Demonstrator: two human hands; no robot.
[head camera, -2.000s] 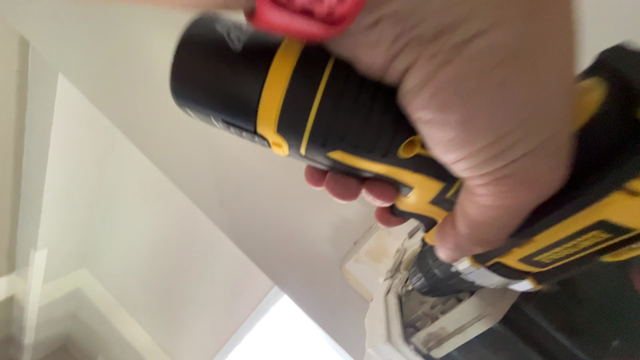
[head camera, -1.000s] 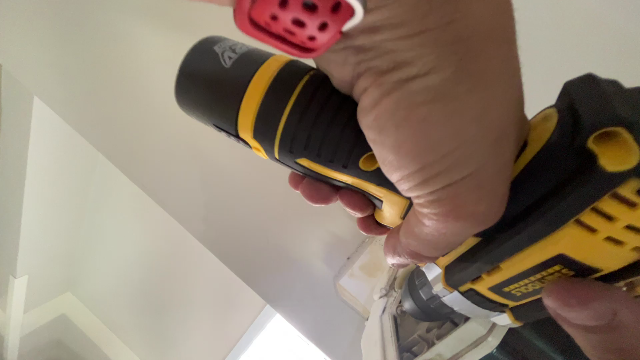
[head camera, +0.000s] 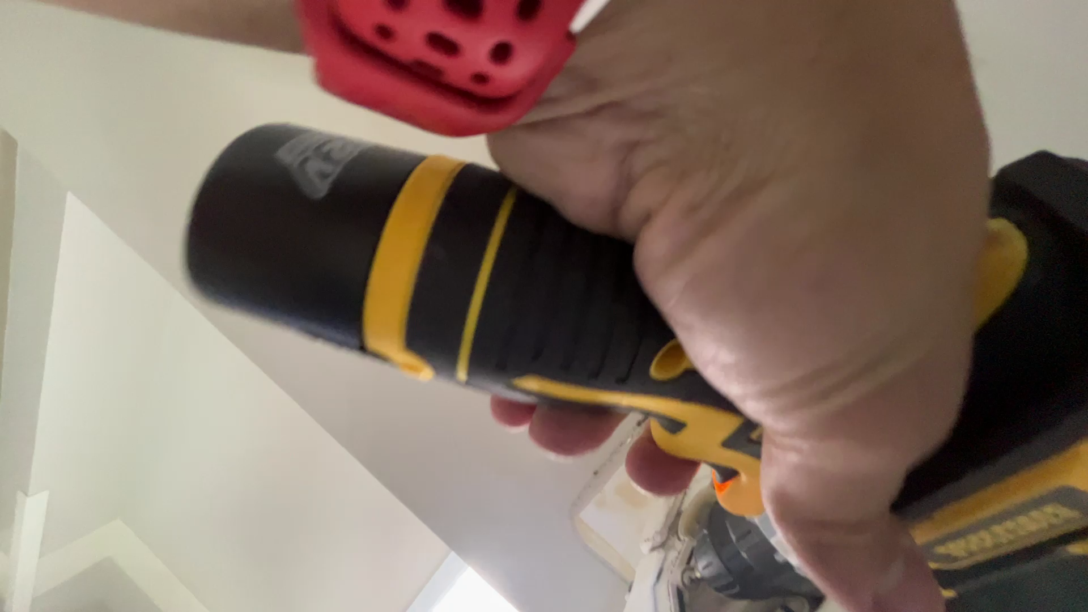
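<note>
My right hand (head camera: 807, 229) grips the ribbed handle of a black and yellow cordless drill (head camera: 561, 289), with several fingertips showing below the handle. A red perforated band (head camera: 442, 59) is on the wrist. The battery end points to the upper left; the drill's body runs off the right edge. Its dark chuck (head camera: 748, 552) sits at the lower right, close against a pale plastic housing (head camera: 663, 578). Whether a bit touches anything there cannot be made out. My left hand is not in view.
Pale sloped wall and ceiling surfaces (head camera: 212, 425) meet at angled edges behind the drill. A bright opening (head camera: 467, 591) shows at the bottom centre. A whitish plate with a rounded corner (head camera: 620, 518) adjoins the housing.
A second hand's finger or thumb, at the drill's body on the right one second ago, is out of view. The drill stays gripped and fills more of the view.
</note>
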